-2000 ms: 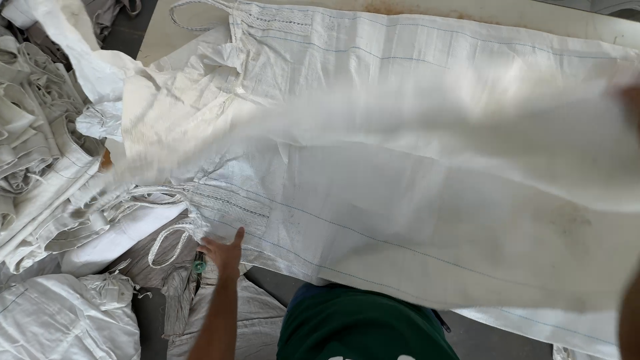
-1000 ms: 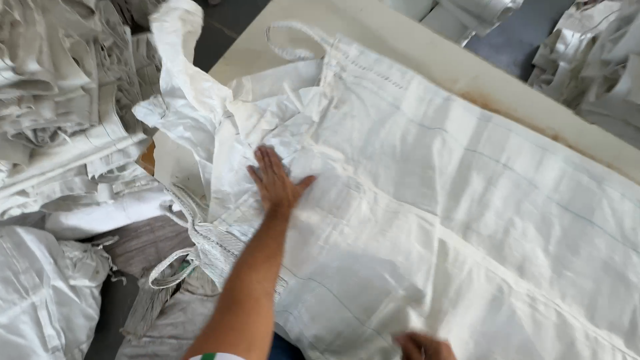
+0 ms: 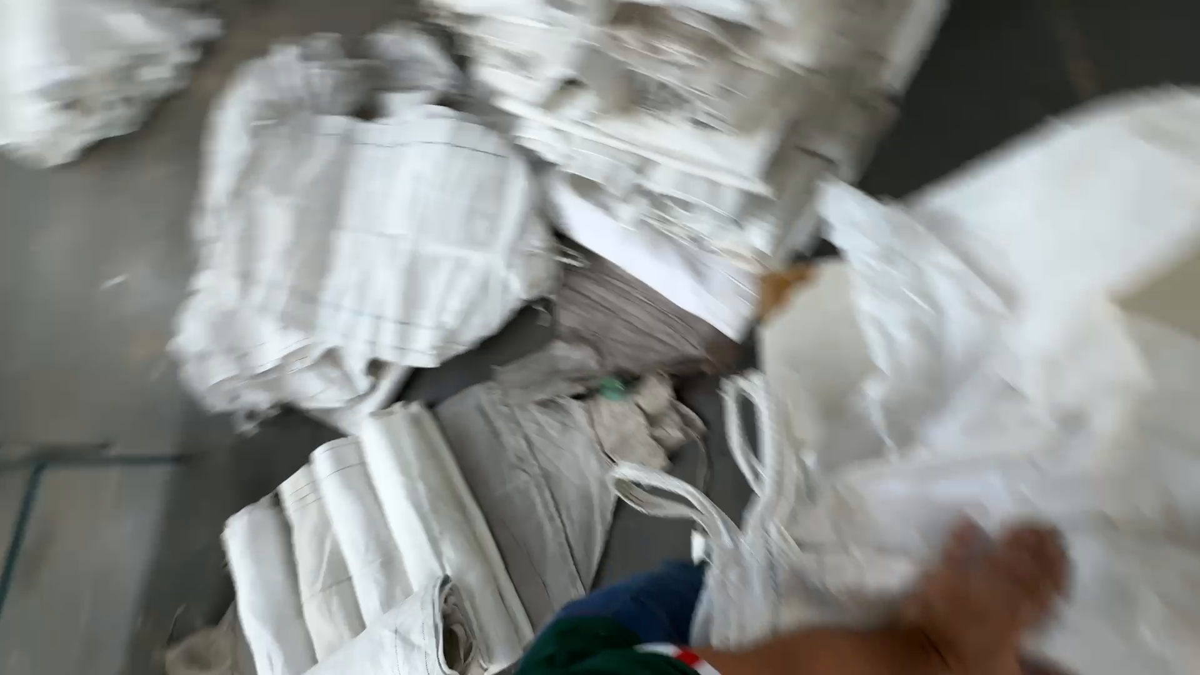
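Note:
My left hand (image 3: 994, 581), blurred by motion, is over the white woven fabric bag (image 3: 937, 506) at the lower right; whether its fingers grip the cloth cannot be made out. Left of that hand, white webbing loops (image 3: 759, 469) hang at the bag's edge. Thin crumpled white material (image 3: 937, 309) lies at the bag's upper end, over a pale board-like surface (image 3: 816, 347). My right hand is out of view.
Rolled white fabric (image 3: 375, 534) lies at the lower left, beside grey folded cloth (image 3: 534, 469). Behind are a bundled white bag (image 3: 422, 234) and a heap of layered white fabric (image 3: 656, 112). Grey floor (image 3: 84, 309) shows at the left.
The view has swung far to the left. My right hand, at the lower edge one second ago, has left the view. The raised cloth of two seconds ago was down one second ago.

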